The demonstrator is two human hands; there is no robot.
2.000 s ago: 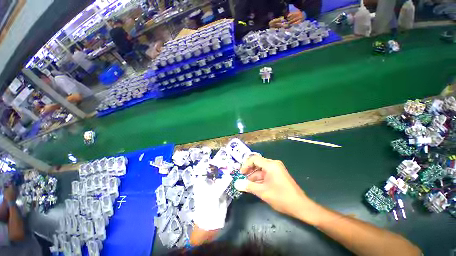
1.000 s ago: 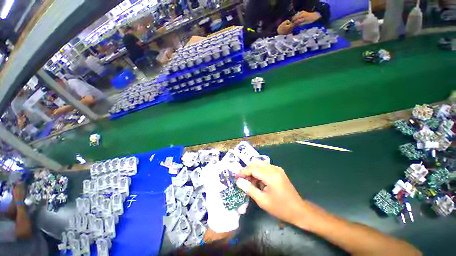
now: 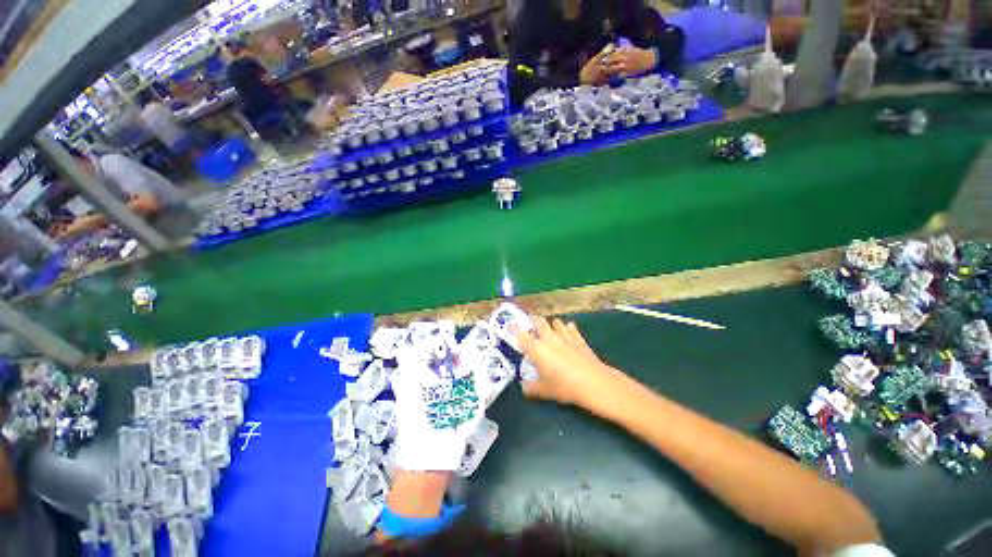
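My left hand (image 3: 430,419), in a white glove with a blue wristband, holds a green circuit-board assembly (image 3: 451,403), board side up. My right hand (image 3: 560,361) is bare and reaches palm down to a white housing (image 3: 509,323) at the upper right of the heap. Its fingertips touch or cover that housing; whether they grip it cannot be told. A heap of pale housings (image 3: 354,479) lies around and partly under my left hand.
A blue sheet (image 3: 285,435) with rows of housings stands left. A pile of circuit-board assemblies (image 3: 908,381) lies right. A thin stick (image 3: 669,317) lies near the tan edge strip. The green belt (image 3: 609,223) carries spaced units. Beyond it are stacked trays and a person's hands.
My right hand has left the circuit board and moved up to the housing at the heap's top right. The board stays on my left hand. Units on the belt have shifted left.
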